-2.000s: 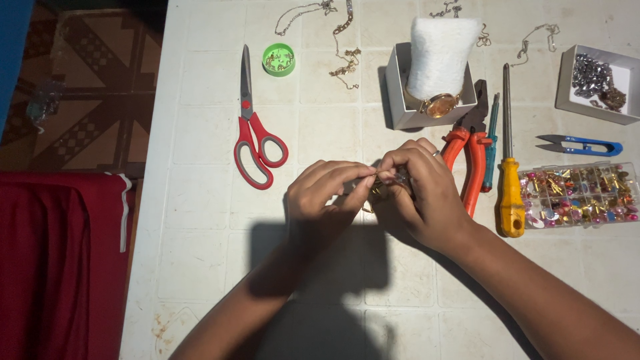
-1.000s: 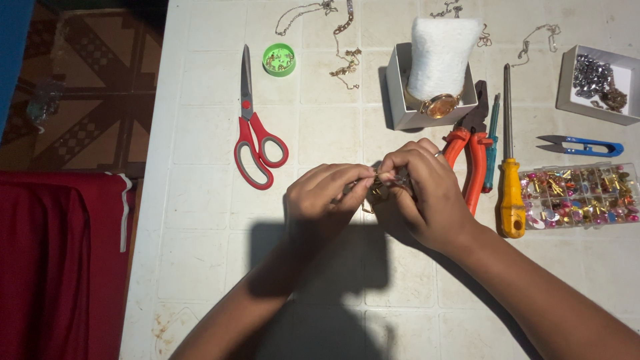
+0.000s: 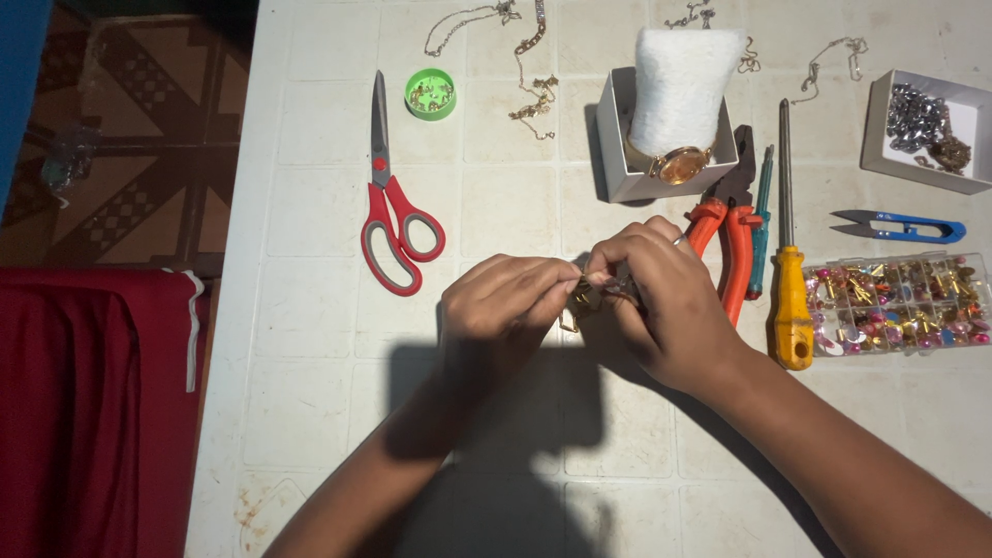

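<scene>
My left hand (image 3: 508, 306) and my right hand (image 3: 670, 302) meet at the middle of the white table, fingertips close together. Between them they pinch a small gold-coloured piece of jewellery (image 3: 570, 319), with square-looking links hanging below the fingers. Most of it is hidden by my fingers, and its exact kind is unclear. A ring is on a finger of my right hand. Just beyond that hand lie pliers with orange handles (image 3: 738, 263). Behind them a white box (image 3: 620, 174) holds a white cushion (image 3: 686, 89) with a gold-coloured wristwatch (image 3: 682, 165) around it.
Red-handled scissors (image 3: 387, 232) and a green cap of small metal parts (image 3: 430, 74) lie left. Chains (image 3: 533, 101) lie at the back. To the right are a teal screwdriver (image 3: 759, 240), a yellow-handled screwdriver (image 3: 792, 310), blue thread snips (image 3: 903, 226), a divided bead case (image 3: 891, 353) and a box of chains (image 3: 899, 167).
</scene>
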